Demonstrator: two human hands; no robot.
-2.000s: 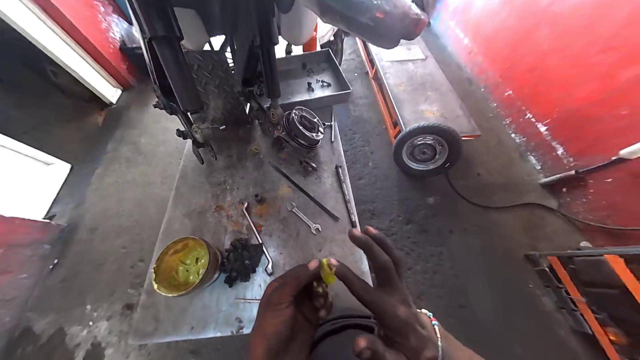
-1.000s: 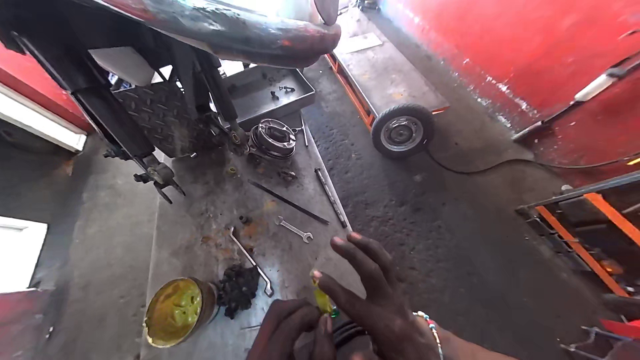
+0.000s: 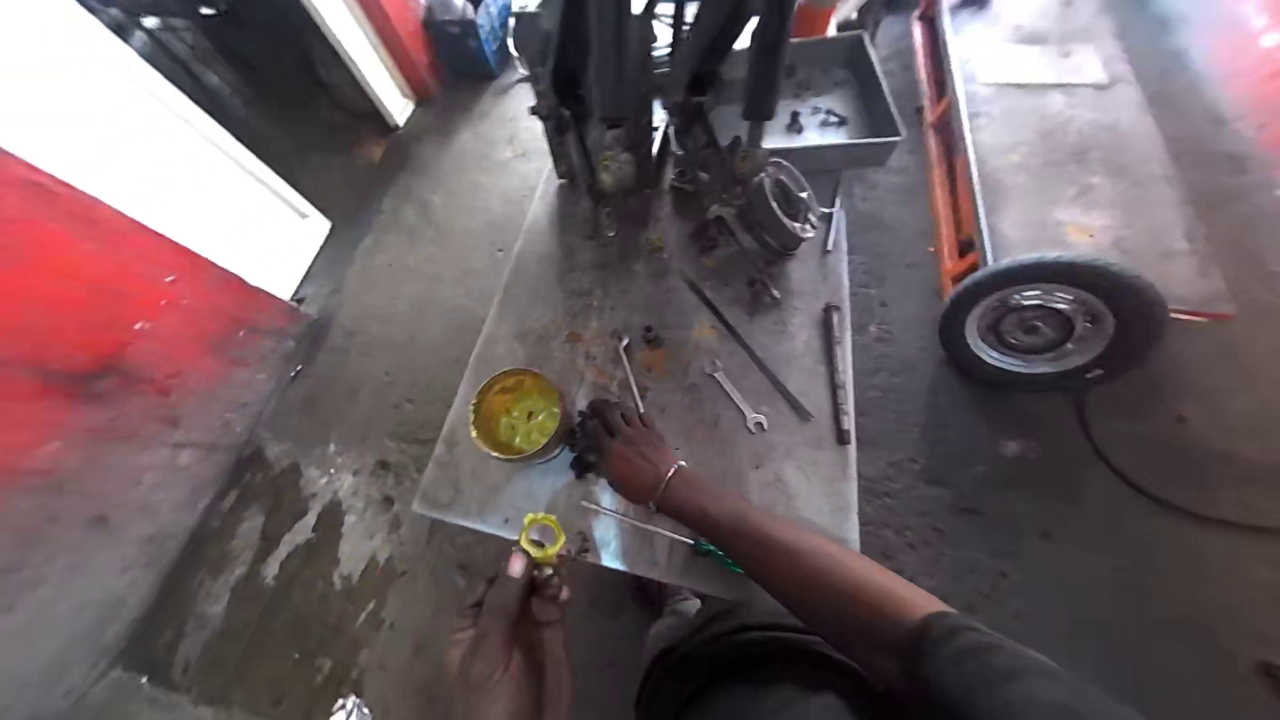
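A small ring coated in yellow grease is pinched upright between the thumb and fingers of my left hand, near the table's front edge. My right hand lies over a dark crumpled rag; its fingertips are on the cloth, and whether they grip it cannot be told. Just left of the rag stands an open tin of yellow grease. Beyond the hand lies a wrench, partly hidden, with an open-end wrench to its right. A screwdriver with a green handle lies under my right forearm.
The metal table also bears a thin dark bar, a metal rod and a round brake part. Motorcycle fork legs rise at the back, beside a metal tray. A wheel is at the right.
My hands, close together before, are now apart. The right has moved left to the rag; the left still holds the greased ring. The view has turned leftward.
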